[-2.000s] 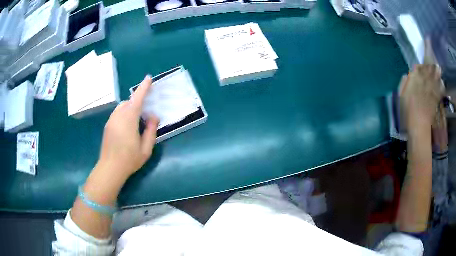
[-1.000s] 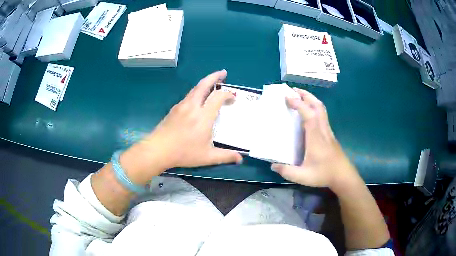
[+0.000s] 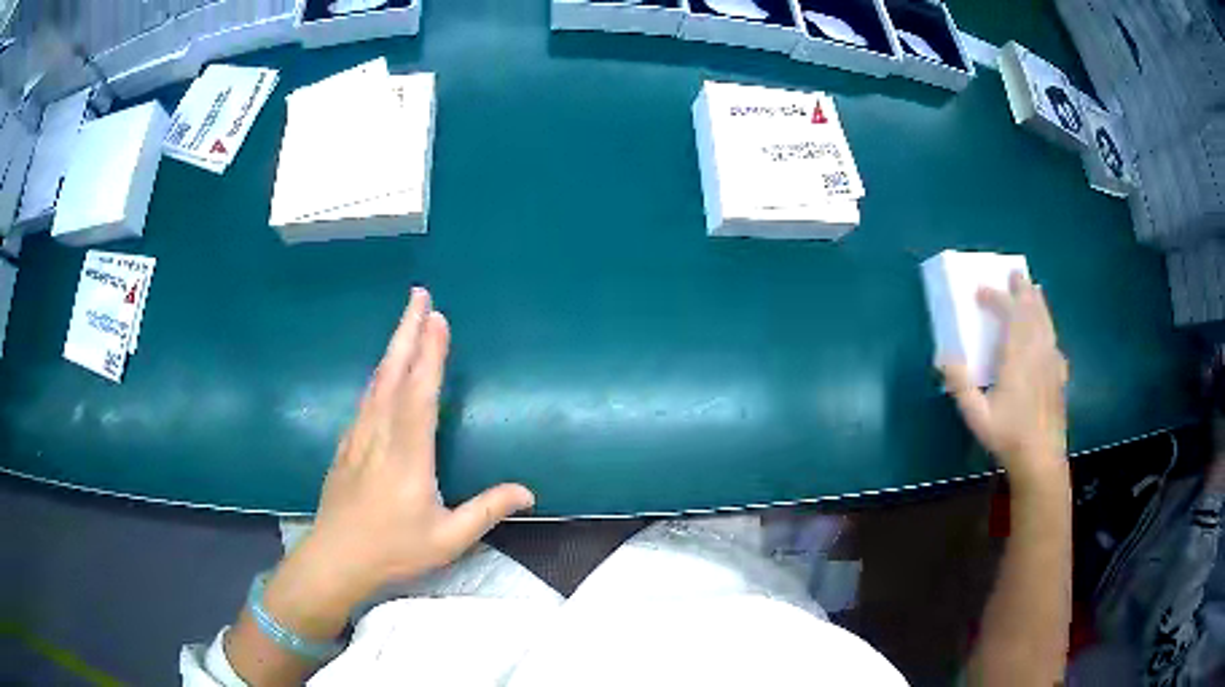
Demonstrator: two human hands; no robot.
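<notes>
A white closed box stands on the green table at the right. My right hand is around it, fingers on its top and near side. My left hand is empty, fingers extended and thumb apart, over the table's front edge at left of centre. A stack of printed leaflets with a red triangle lies right of centre. A stack of blank white cards lies left of centre, its top sheet askew.
Open boxes with black insides line the far edge. Boxes with a black picture lie at far right. Loose leaflets and a white box lie at left. White piles stand at the right edge.
The part-open box that both hands held at centre now shows as a closed white box at the right under my right hand. My left hand has let go and moved left.
</notes>
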